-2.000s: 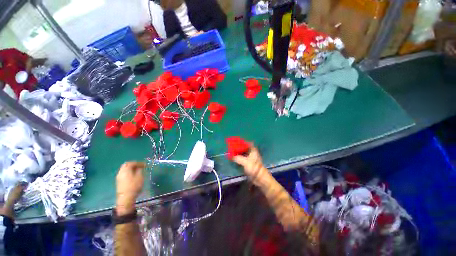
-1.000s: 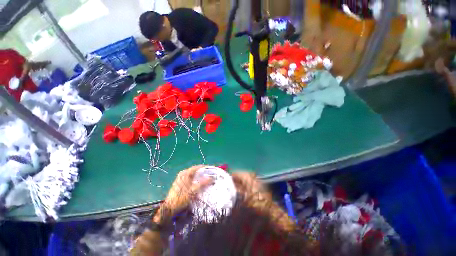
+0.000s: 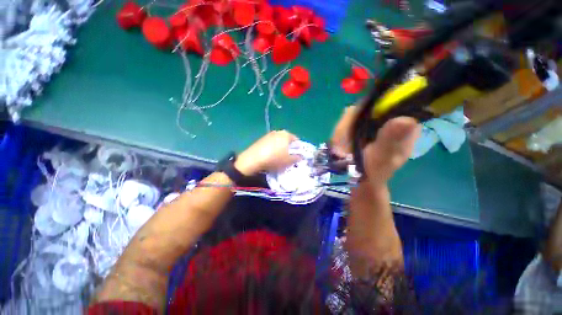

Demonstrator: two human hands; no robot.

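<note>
My left hand (image 3: 271, 154) holds a white round housing (image 3: 299, 178) near the bench's front edge, with its ribbed side showing. Fine coloured inner wires (image 3: 246, 189) run from the housing to the left, under my wrist. My right hand (image 3: 385, 144) is closed around the black power screwdriver (image 3: 425, 98) with yellow stripes. The driver's silvery tip points left and is at the housing's right side. Blur hides whether it touches a screw.
Red caps (image 3: 246, 15) with thin cords lie across the far bench. Two red caps lie nearer. A white housing pile (image 3: 31, 49) is far left. White housings (image 3: 71, 209) fill the near-left bin. A cloth (image 3: 440, 135) lies right; a person's arm shows at the right edge.
The view has shifted. The driver hung over the bench before; my right hand now grips it, tilted with its tip at the housing. My left hand alone now holds the housing.
</note>
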